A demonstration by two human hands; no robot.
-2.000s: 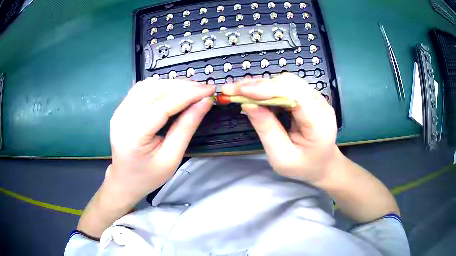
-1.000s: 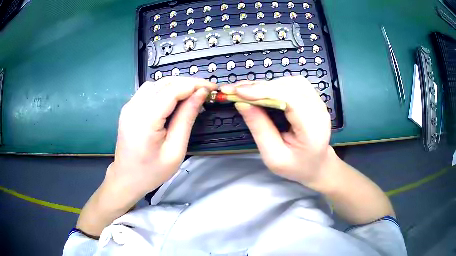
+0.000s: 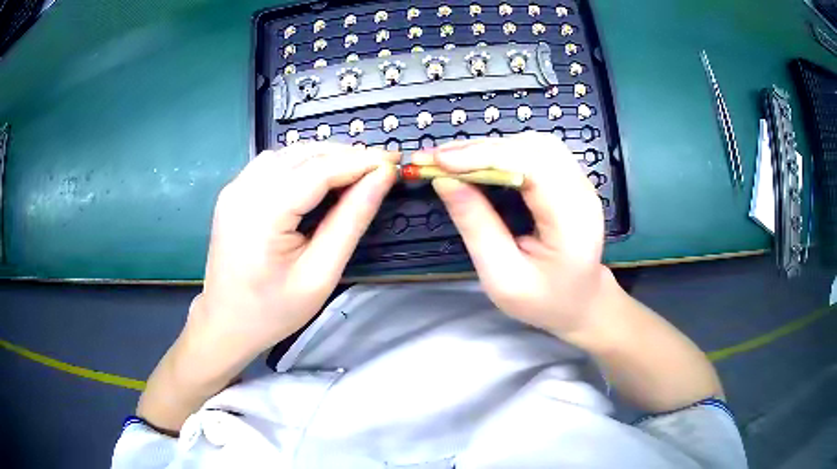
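My right hand (image 3: 537, 229) holds a short brass-yellow pick-up pen (image 3: 477, 176), its red-orange tip pointing left. My left hand (image 3: 284, 229) has thumb and forefinger pinched at that tip; a small component between the fingertips is mostly hidden. Both hands are over the front of the black component tray (image 3: 608, 137). A grey fixture bar (image 3: 413, 89) lies across the tray; small round components sit in most of its seats, and the leftmost seat looks different, with no pale disc clear. Rows of small pale round components (image 3: 424, 119) fill the pockets behind and just in front of the bar.
Silver tweezers (image 3: 721, 117) lie right of the tray on the green bench (image 3: 128, 165). Further right, another fixture bar (image 3: 787, 183) lies over a white paper (image 3: 763, 188), beside a spare black tray (image 3: 820, 110). A bar's end shows at the far left edge.
The red tip and the left fingertips have come together again after parting slightly a second ago, when a small metallic piece showed between them. The view has shifted slightly since two seconds ago.
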